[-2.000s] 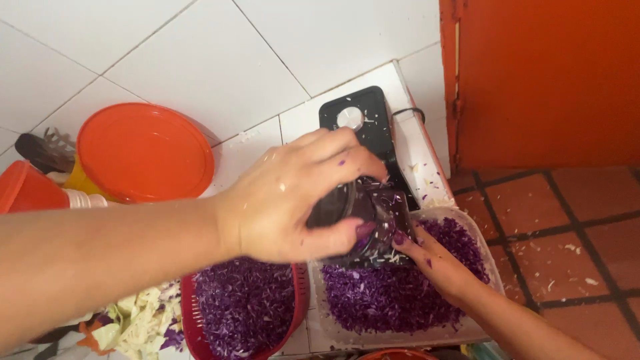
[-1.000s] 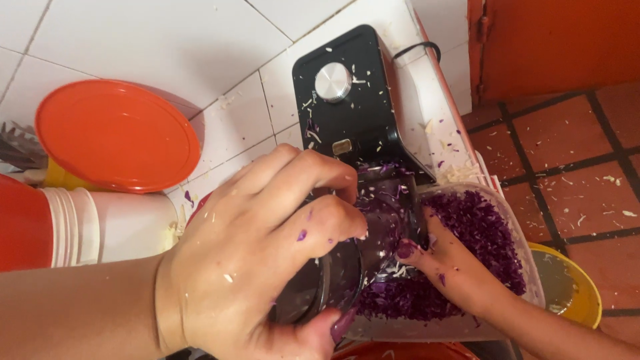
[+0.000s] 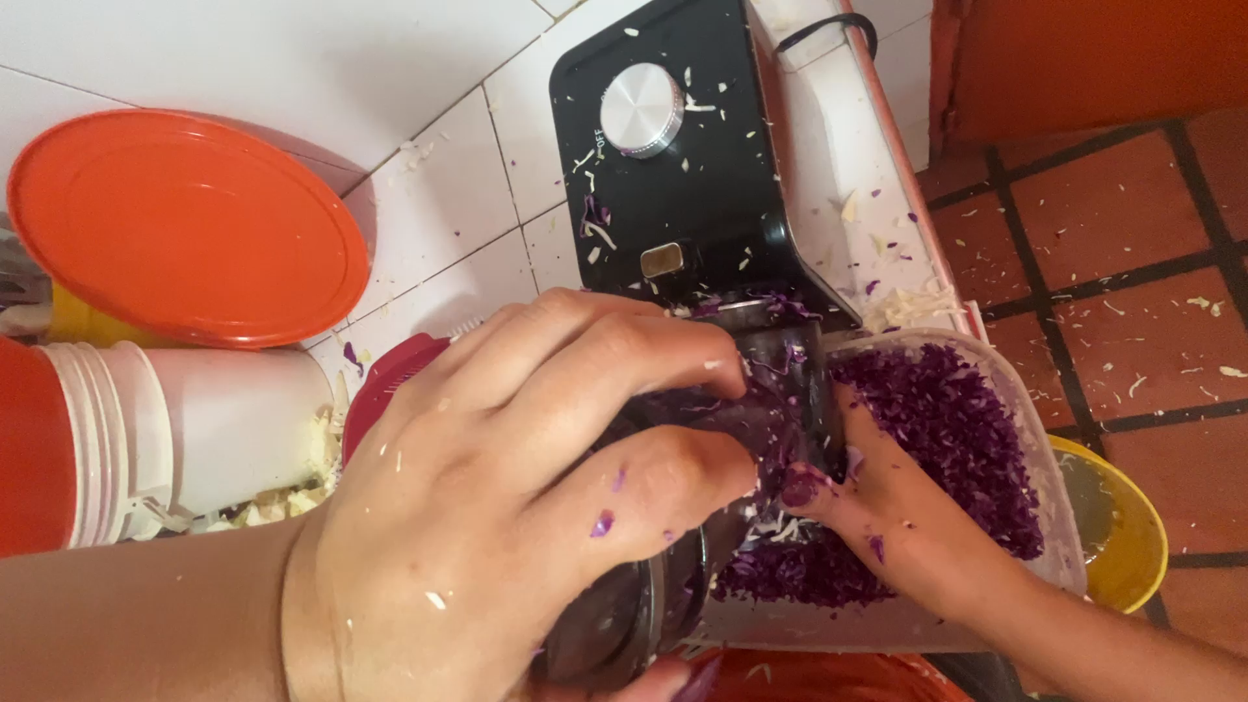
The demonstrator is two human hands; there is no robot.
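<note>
My left hand [image 3: 487,458] reaches in from the left, its fingers wrapped over a dark translucent plastic cylinder [image 3: 624,604] of an electric food shredder. My right hand [image 3: 877,507] comes from the lower right; its thumb presses the shredder's dark plastic chute [image 3: 780,380], and its other fingers are hidden behind. The black motor housing [image 3: 682,185] with a silver knob [image 3: 642,109] is just beyond. Shredded purple cabbage [image 3: 946,439] fills much of a clear plastic tub [image 3: 1063,526] below. Cabbage bits stick to both hands.
An orange lid [image 3: 185,224] leans at the left above a white bucket [image 3: 234,419]. A dark pink basket [image 3: 385,385] is partly hidden by my left hand. At the right is a yellow container [image 3: 1121,526]. A black cord [image 3: 829,29] loops over the counter edge. Shreds litter the floor tiles [image 3: 1111,214].
The view has moved in closer to the shredder. Both hands stay on its dark plastic part throughout. The shredded cabbage in the pink basket, seen earlier, is now hidden from sight.
</note>
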